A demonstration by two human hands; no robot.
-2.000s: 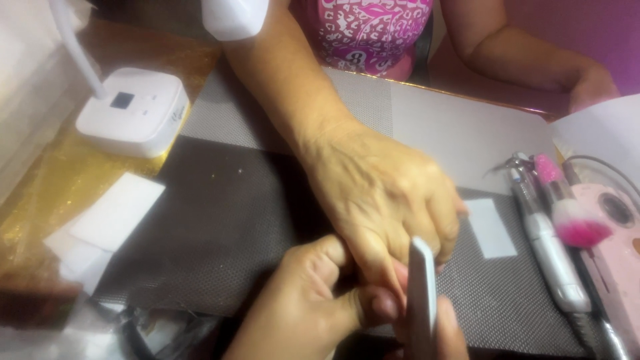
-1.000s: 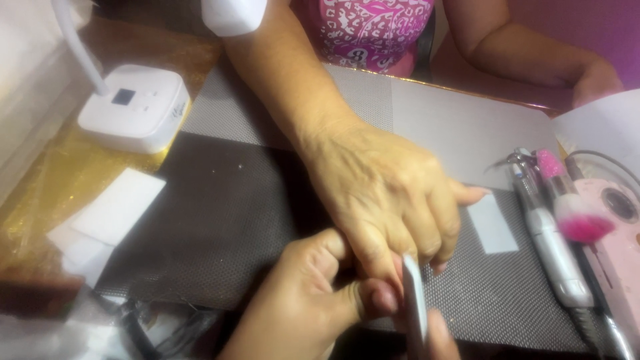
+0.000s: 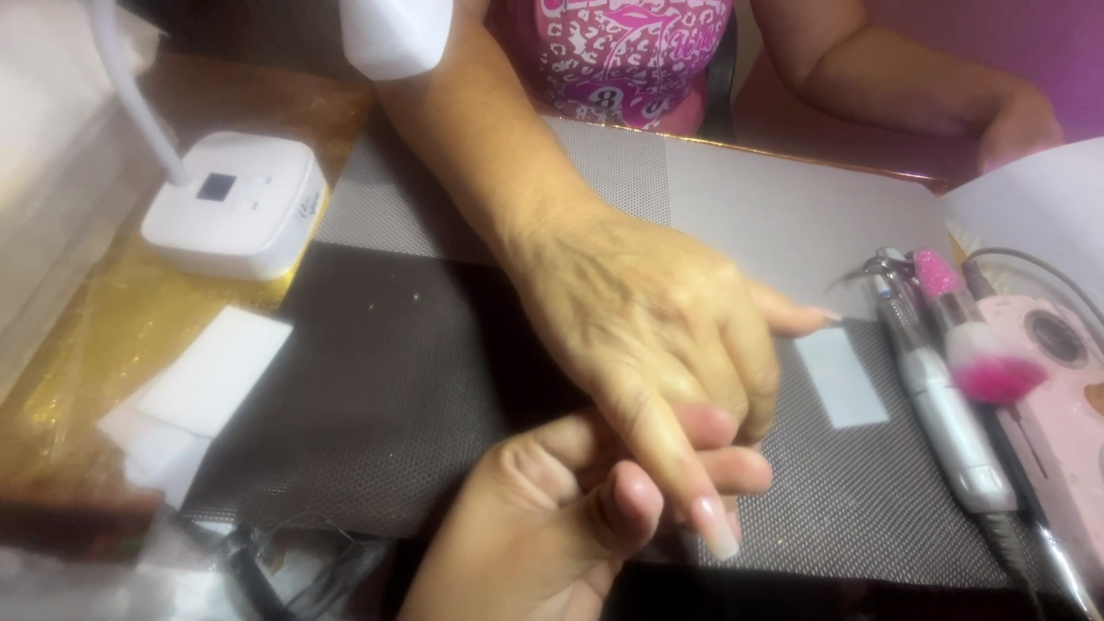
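Note:
At the bottom middle, my left hand [image 3: 552, 509] holds a finger of the other person's hand [image 3: 647, 310] from below, its thumb bent beside that finger and its fingertips showing on the far side. The held finger points down and right and ends in a long, pale nail [image 3: 718, 528]. The other person's thumb reaches right, its tip by a small white rectangular pad [image 3: 841, 377]. The rest of that hand is curled, with some fingertips hidden. My right hand is out of view, and no nail file is seen now.
At right lie a silver nail drill handpiece [image 3: 957, 431], a pink-and-white brush [image 3: 983, 345] and a pink drill machine [image 3: 1056, 379]. At left are a white lamp base [image 3: 237, 203] and white wipes [image 3: 216, 371] on a gold surface. A white lamp head [image 3: 397, 34] hangs above the person's forearm.
My right hand, which held a nail file at the fingertip, has left the view with the file. My left hand's fingers have come into sight under the held finger.

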